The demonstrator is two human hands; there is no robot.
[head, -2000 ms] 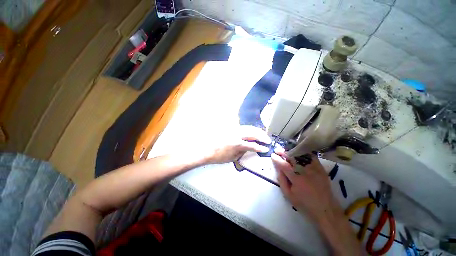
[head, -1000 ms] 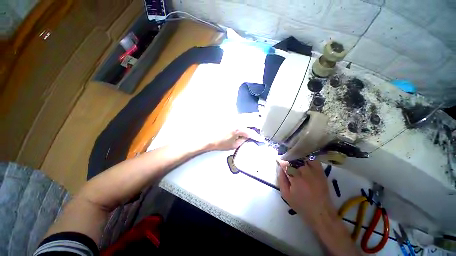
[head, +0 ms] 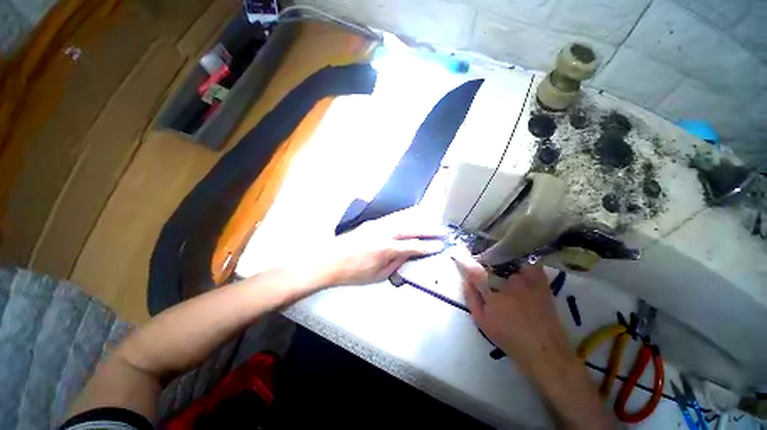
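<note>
My left hand (head: 391,260) lies on the bright machine bed just left of the presser foot (head: 458,238), fingers pointing at it. My right hand (head: 509,298) is right below the foot, thumb and index finger near the needle area. Glare hides what lies between the fingertips, so I cannot tell whether either hand grips cloth. A dark curved fabric band (head: 414,172) lies on the bed behind my left hand, its near end folded over. Another long dark band (head: 214,180) lies at the left on the cardboard.
The sewing machine head (head: 605,168), dusted with lint, stands at right. Scissors (head: 643,382) with yellow and red-orange handles and a blue-handled tool (head: 690,407) lie at lower right. Dark scraps (head: 573,310) lie near my right hand. A grey tray (head: 189,130) stands at upper left, with a lit phone (head: 261,10) behind.
The dark band behind the needle, earlier bunched beside the machine head, now lies stretched out further left and nearer my left hand. Both hands remain near the presser foot.
</note>
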